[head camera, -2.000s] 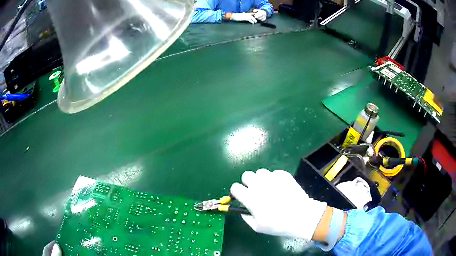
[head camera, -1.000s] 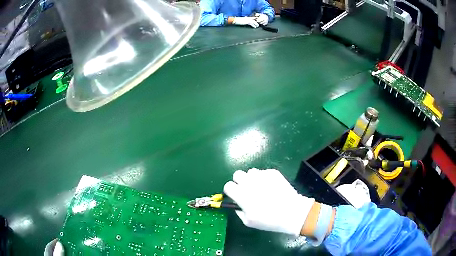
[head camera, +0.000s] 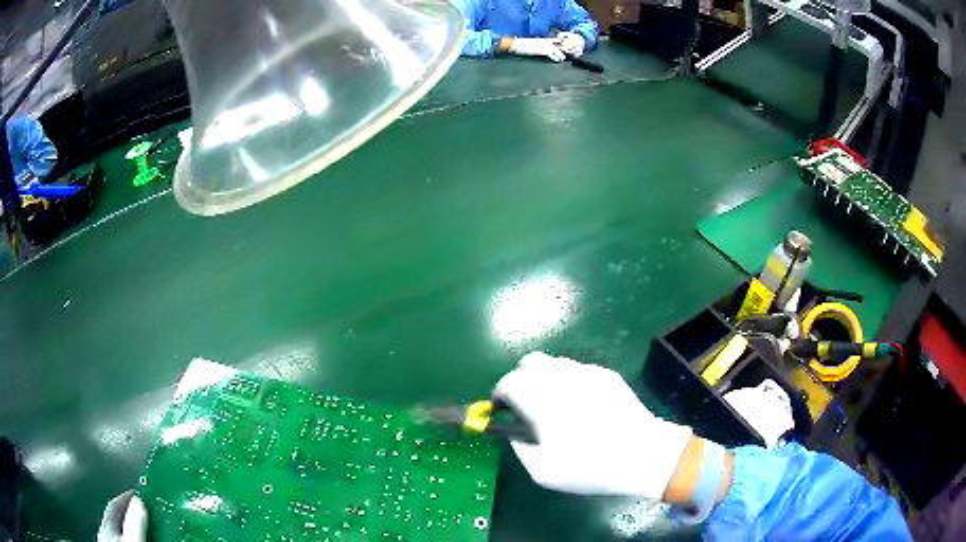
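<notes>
The green circuit board (head camera: 318, 466) lies in front of me at the lower left, its face with silvery solder dots upward. The frame's bottom edge cuts it off. My right hand (head camera: 593, 429), in a white glove, holds the side cutters (head camera: 479, 415) by their yellow-and-black handles. Their jaws are blurred over the board's upper right part; whether they touch it I cannot tell. My left hand (head camera: 125, 519), also gloved, shows only as fingers at the board's left edge, mostly cut off by the frame; its grip is hidden.
A black divided tray (head camera: 678, 365) at right holds a bottle (head camera: 786, 265), yellow tape roll (head camera: 833, 341) and white wipe (head camera: 761, 408). A narrow board assembly (head camera: 874, 201) is far right. A clear hood (head camera: 307, 116) hangs upper left. A person's gloved hands (head camera: 551, 47) rest across the bench.
The view has shifted slightly, and the scene sits further right in the picture. The cutters have become blurred, still over the board's upper right part. A blue sleeve has appeared at far left.
</notes>
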